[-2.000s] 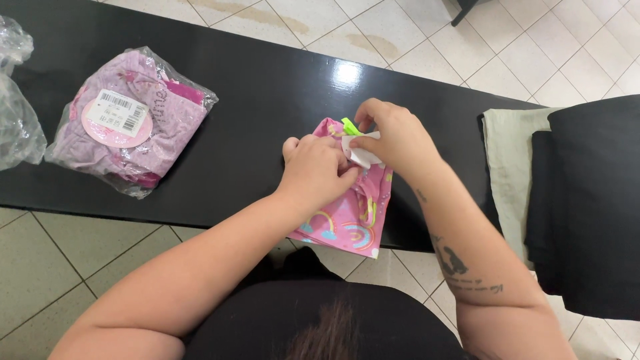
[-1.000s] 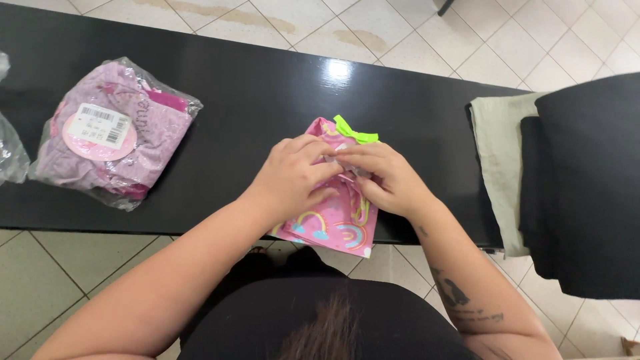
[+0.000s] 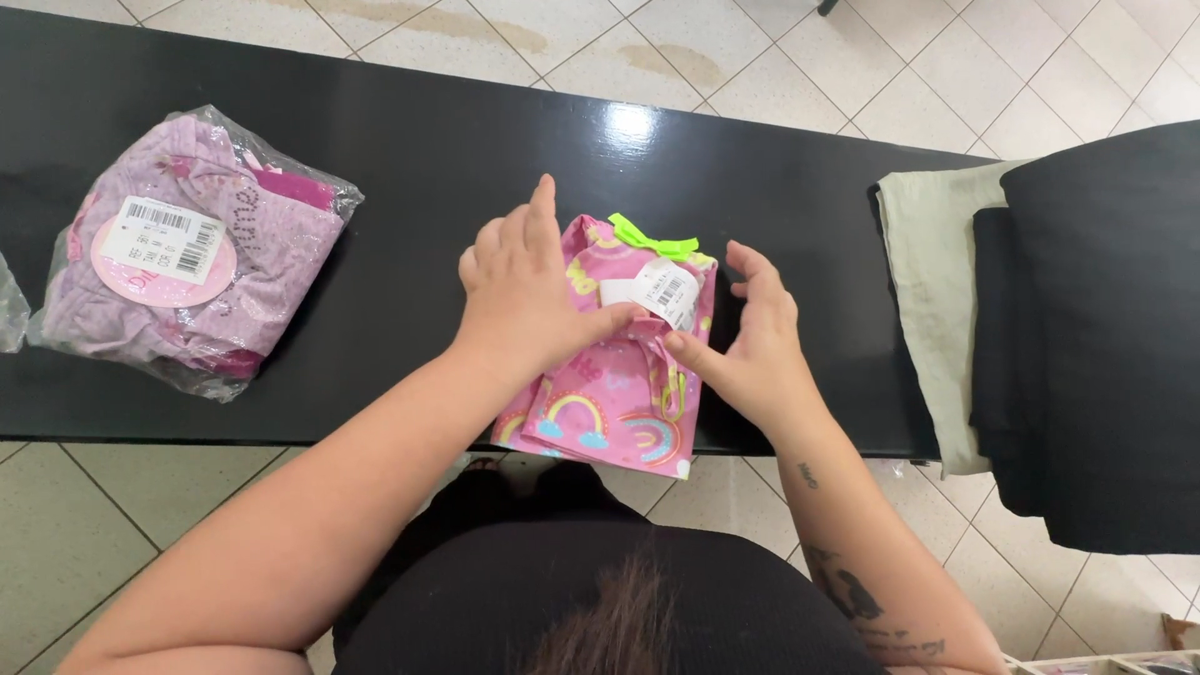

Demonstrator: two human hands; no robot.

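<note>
A folded pink garment with a rainbow print (image 3: 614,412) lies on the black table, its lower edge over the near side. A neon green bow (image 3: 654,238) is at its top, above a white barcode tag (image 3: 667,292). My left hand (image 3: 525,281) is spread along the garment's left side, its thumb resting by the tag. On the right side, my right hand (image 3: 755,342) has its fingers apart and its thumb tip over the cloth just below the tag. Neither hand grips anything.
Left on the black table (image 3: 412,178) lies a lilac garment in a clear plastic bag (image 3: 281,248), bearing a barcode label. Another clear plastic bag (image 3: 9,305) shows at the left edge. Black fabric (image 3: 1106,356) and pale green fabric (image 3: 928,272) hang over the table at right.
My hands, which were together over the top of the pink garment, have moved apart to its two sides. The white tag now shows fully. The green bow lies flat along the top edge.
</note>
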